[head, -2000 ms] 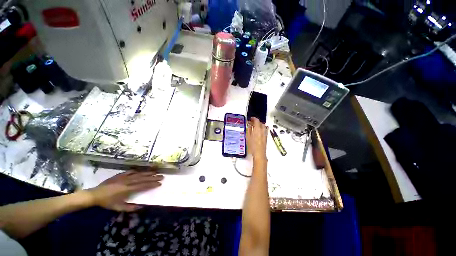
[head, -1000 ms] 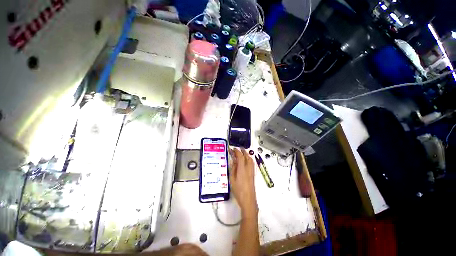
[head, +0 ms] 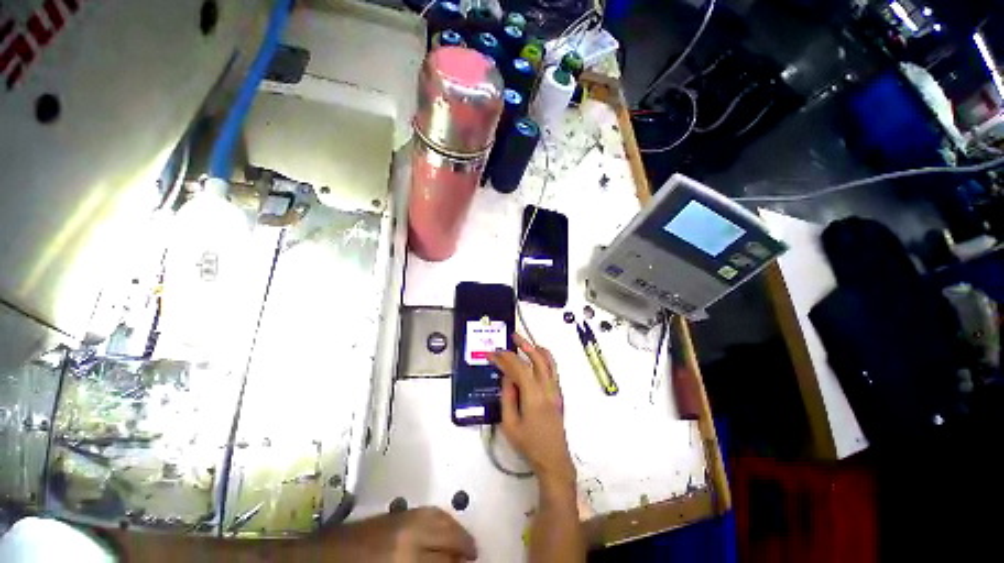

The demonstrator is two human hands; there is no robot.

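Note:
A smartphone [head: 478, 393] lies flat on the white machine table [head: 633, 451], with a dark screen and a white and pink box lit on it. My right hand [head: 533, 398] is at its right side, fingers spread, one fingertip on the screen. A cable runs from its lower end. My left hand [head: 424, 537] rests at the table's front edge, partly cut off by the picture's bottom; its fingers look loosely curled, and whether it holds anything is hidden. A second, dark phone [head: 544, 255] lies just behind.
The sewing machine [head: 297, 220] fills the left. A pink flask [head: 449, 165] stands behind the phones, with thread cones [head: 514, 154] beyond it. Yellow-green snips [head: 598, 359] and a control panel [head: 694, 244] are to the right. Dark garments [head: 881, 319] lie on another table.
The lit phone's screen has turned from a white and pink list to a dark one with a small box. My right fingers have moved onto it. My left hand has come right, towards the phone.

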